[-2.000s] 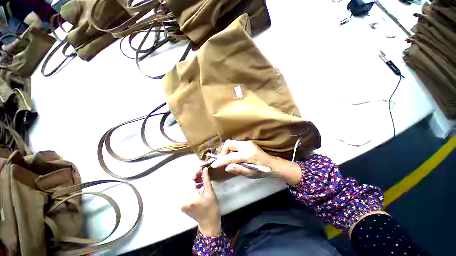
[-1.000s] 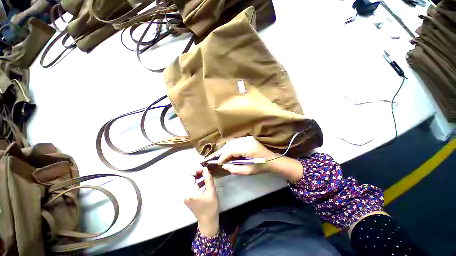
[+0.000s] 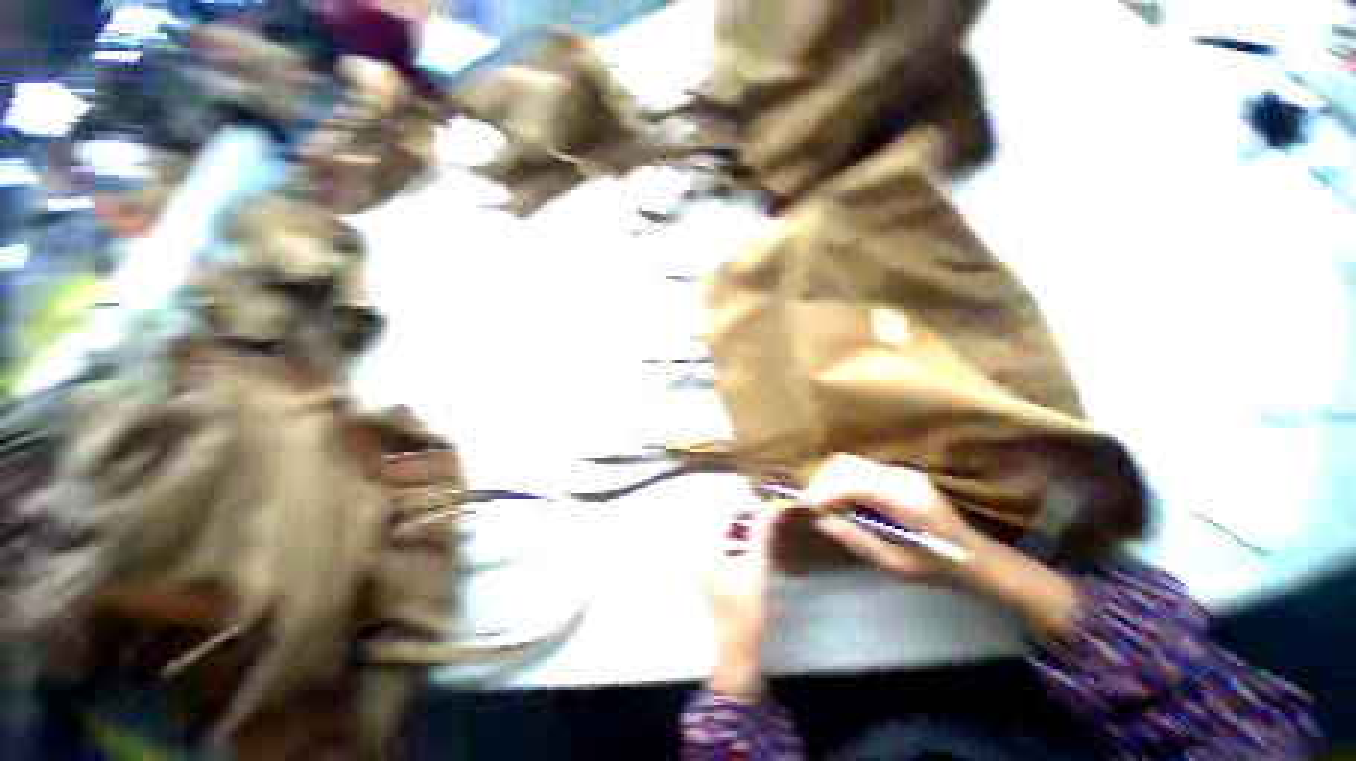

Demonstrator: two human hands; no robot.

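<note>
The tan-brown cloth bag (image 3: 892,342) lies creased on the white table, with a small pale label (image 3: 891,326) on its face. My right hand (image 3: 877,513) holds the slim pen-shaped tool (image 3: 910,535) like a pen, its tip toward the bag's near left corner. My left hand (image 3: 739,572) is at that corner, its fingertips beside the tool tip. The picture is blurred, so I cannot tell whether the left fingers pinch the cloth. Brown straps (image 3: 595,483) run left from the corner, blurred.
Heaped brown bags (image 3: 253,506) lie at the left, with a strap loop toward the table's near edge. More brown bags lie at the far side (image 3: 848,89). A small black object (image 3: 1276,119) and a thin wire (image 3: 1231,532) lie on the table (image 3: 1234,298) at the right.
The view has swung left, so the bag and hands appear farther right and everything is blurred. The stacked brown cloth at the right has left the picture. The right hand still holds the tool.
</note>
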